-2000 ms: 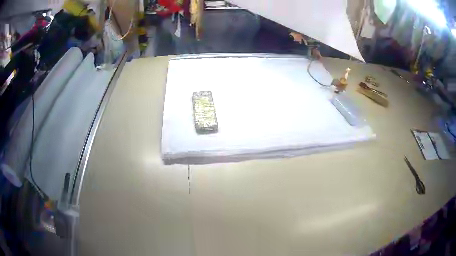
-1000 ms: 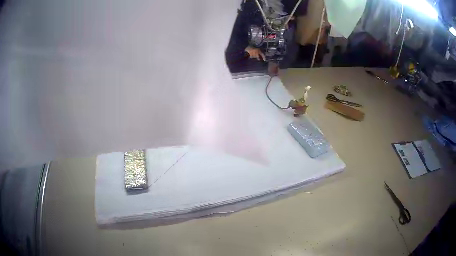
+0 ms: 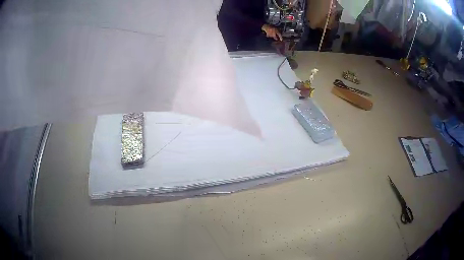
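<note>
A white fabric stack (image 3: 203, 167) lies on the tan cutting table. A glittery gold-silver cloth weight (image 3: 133, 139) rests on its left part. A pale grey wrapped weight (image 3: 314, 122) rests at its right edge. A large pale fabric ply (image 3: 102, 61), blurred, fills the upper left and hides the back left of the stack. Its pinkish corner hangs over the stack. Neither of my hands is in view.
Another person's hand (image 3: 272, 32) is at a straight-knife cutting machine (image 3: 288, 20) at the far edge. Black shears (image 3: 401, 200), an open clipboard (image 3: 423, 155) and a tan block (image 3: 352, 97) with small scissors lie on the right. A table (image 3: 254, 223) bears them.
Compared with one second ago, the stack and weights sit higher in the picture. The ply's lower edge and corner have also shifted up. Two seconds ago the left part of the stack was uncovered.
</note>
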